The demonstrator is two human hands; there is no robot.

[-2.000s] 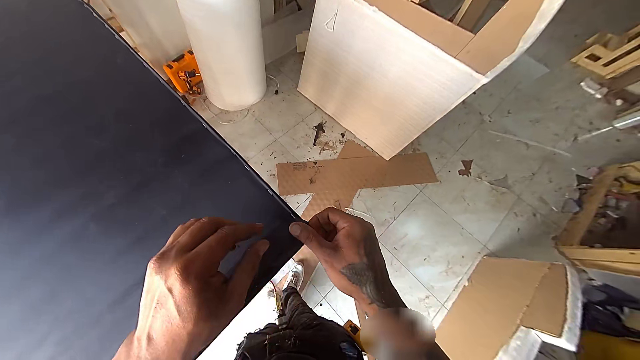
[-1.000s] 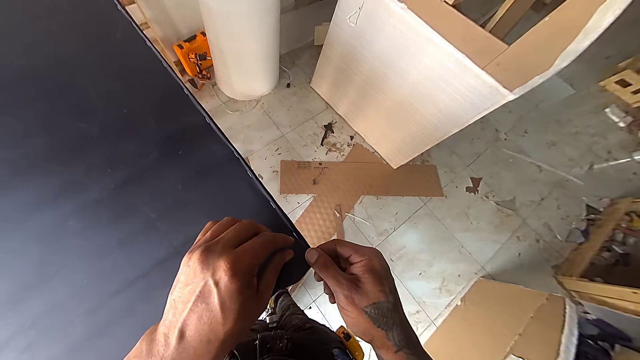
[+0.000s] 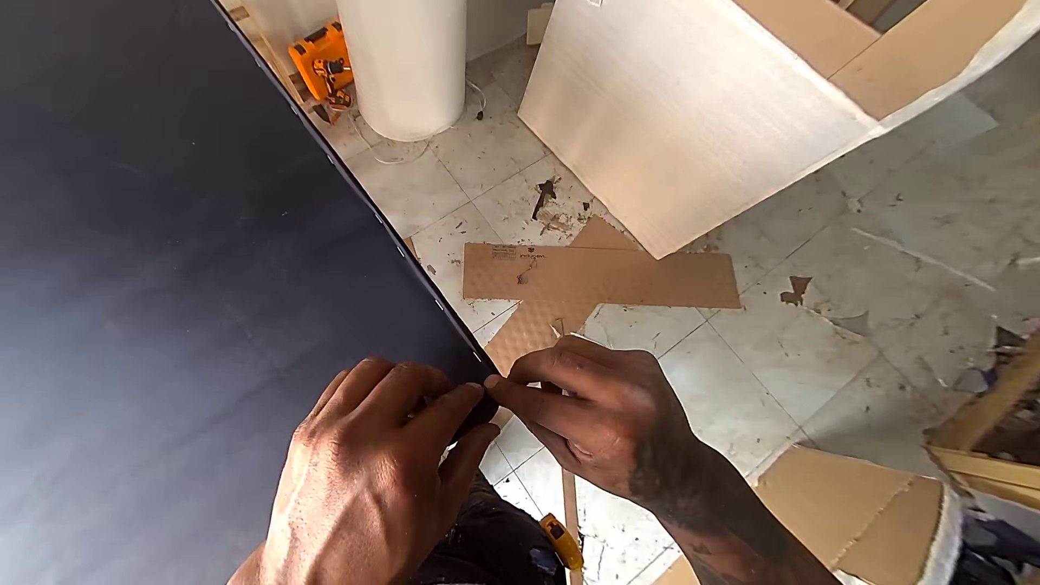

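Note:
A large dark fabric sheet (image 3: 219,268) fills the left side, with a row of staples along its right edge. At the sheet's near corner, my left hand (image 3: 382,463) pinches the dark material between thumb and fingers. Against the same corner, my right hand (image 3: 593,406) has its thumb and fingertips closed on the folded edge, touching the left fingertips. The fold itself is mostly hidden by my fingers.
On the tiled floor lie crossed cardboard strips (image 3: 650,276) and debris. Beyond stand a white roll (image 3: 406,65), an orange case (image 3: 313,61) with a drill, and a large white-covered cardboard form (image 3: 666,122). Another cardboard piece (image 3: 853,504) is at lower right. A yellow tape measure (image 3: 561,540) is below.
My right hand has turned, its knuckles now higher beside the corner. My left hand stays at the corner, its fingers shifted a little. The view has moved slightly.

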